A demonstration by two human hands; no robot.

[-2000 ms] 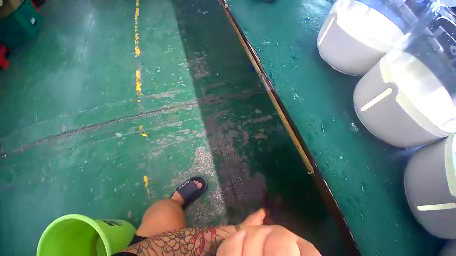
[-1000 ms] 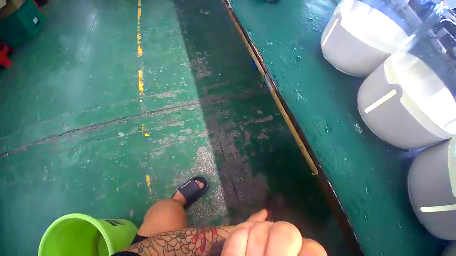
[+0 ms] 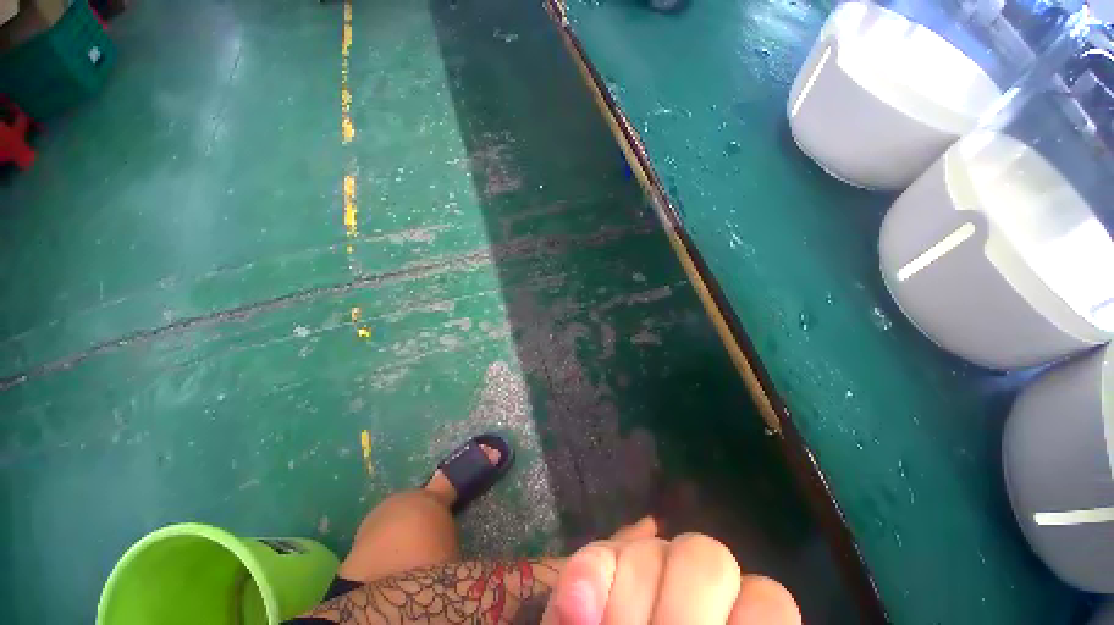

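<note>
Round white appliance units with clear upper walls stand in a row on the wet green bench at the right; the middle unit has a thin pale slot. The tattooed left arm reaches from the lower left. My left hand is mostly hidden; one fingertip shows. In front of it, my right hand is curled, cut off by the bottom edge. No object shows in it. Both hands are left of the bench, away from the units.
The bench edge runs diagonally down the view. A lime-green bucket stands on the floor at the lower left, beside my leg and sandalled foot. A green crate and a red object are at the upper left.
The view has shifted slightly, so the bench and units appear a little further right. The curled fingers have moved slightly, and a fingernail shows more clearly. The units stay in place.
</note>
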